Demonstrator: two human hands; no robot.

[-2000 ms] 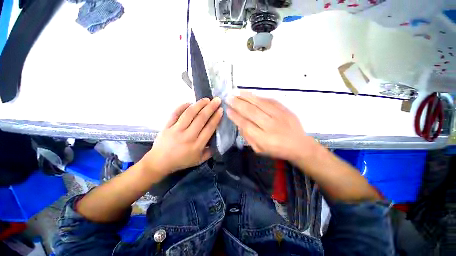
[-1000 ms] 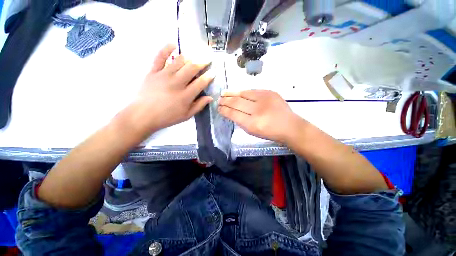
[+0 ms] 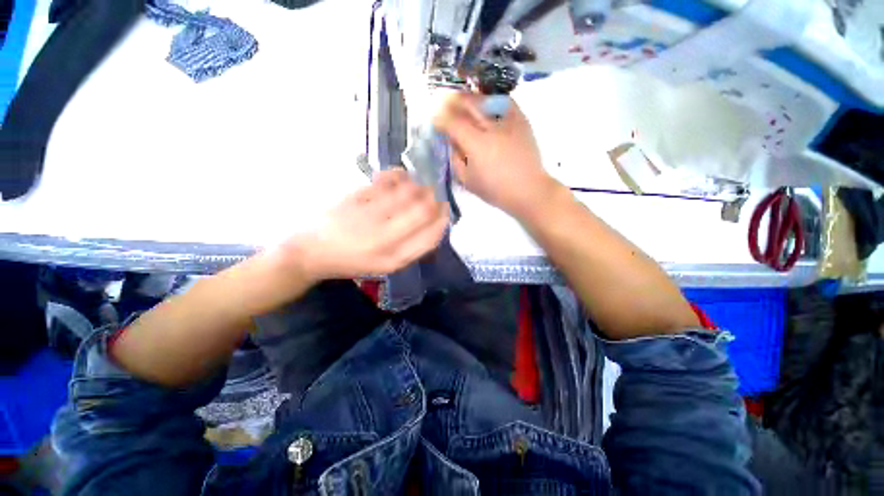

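Observation:
A narrow dark grey strip (image 3: pixel 392 121) with a pale grey layer (image 3: pixel 426 160) runs from beside the needle area down over the table's front edge. My left hand (image 3: pixel 388 221) is closed on it near the table edge, fingers curled and slightly blurred. My right hand (image 3: pixel 492 147) is farther up, its fingertips by the presser foot (image 3: pixel 446 76) and touching the pale layer; its fingers are blurred, and whether they pinch the cloth is unclear. The strip's lower end hangs below my left hand. The needle itself cannot be made out.
The white machine head (image 3: pixel 717 87) fills the upper right. Red-handled scissors (image 3: pixel 777 230) and a tan card (image 3: pixel 635 167) lie at right. A long black band (image 3: pixel 48 92) and a blue frayed scrap (image 3: pixel 211 46) lie at left. A blue bin (image 3: pixel 751 334) is under the table.
My left hand has moved down from beside the needle towards the table edge. My right hand has moved up to the presser foot. The strip's lower end has shifted and spread out.

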